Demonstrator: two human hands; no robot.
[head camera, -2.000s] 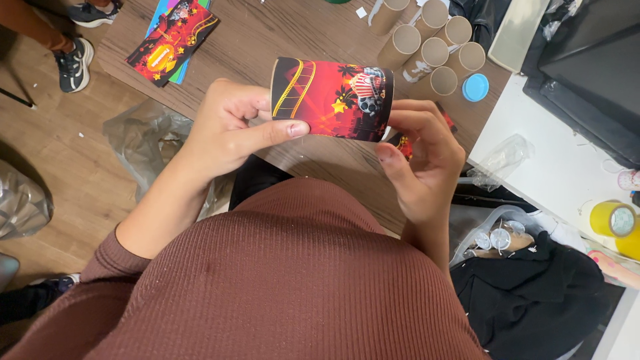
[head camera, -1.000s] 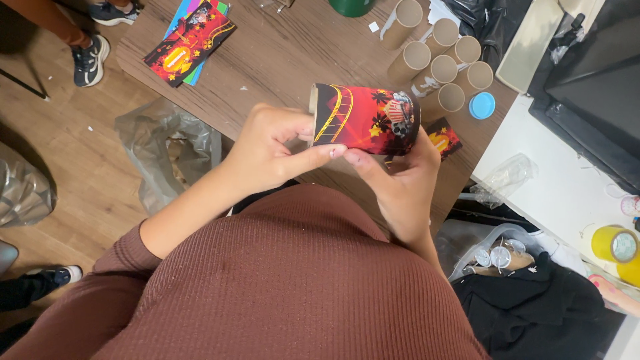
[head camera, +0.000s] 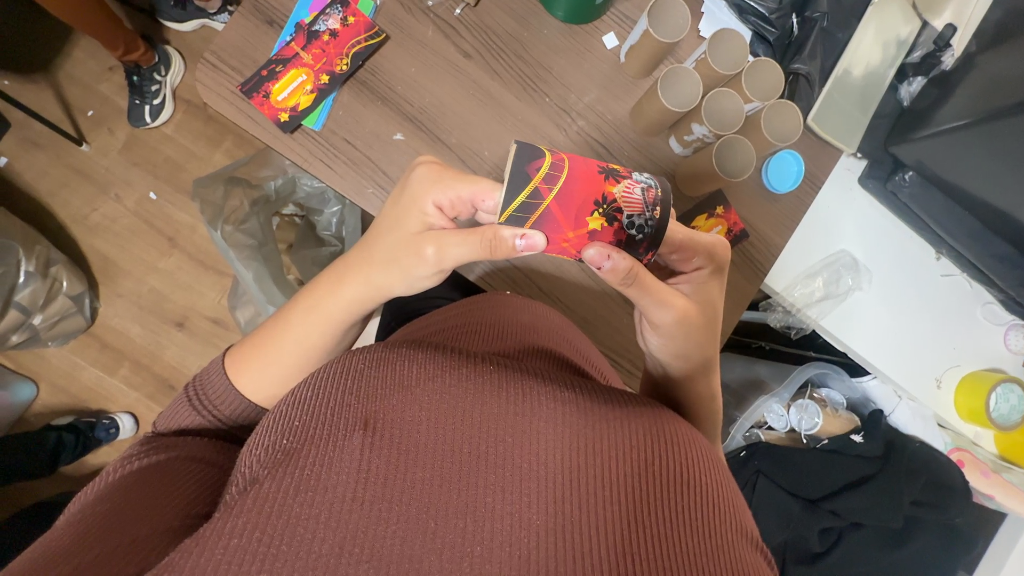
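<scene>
A cardboard tube wrapped in red and black printed paper (head camera: 584, 200) is held level between both hands, above the near edge of the table. My left hand (head camera: 448, 228) grips its left end, with the thumb on the front and the fingers partly hidden at the opening. My right hand (head camera: 672, 280) holds the right end, its thumb pressed on the lower edge of the print and its other fingers mostly hidden behind. Partly behind my right hand a similar printed paper (head camera: 716, 220) lies on the table. More printed sheets (head camera: 312, 64) lie at the upper left, over coloured paper.
Several bare cardboard tubes (head camera: 666, 90) stand at the table's upper right, beside a blue lid (head camera: 782, 171). A green container (head camera: 574, 6) is at the top edge. Left of the table a plastic bag (head camera: 248, 232) stands on the floor. Yellow tape rolls (head camera: 988, 400) lie on the white surface.
My right thumb has moved left from the tube's right end to its lower front edge, and the fingers have gone further behind it. My left hand keeps its hold.
</scene>
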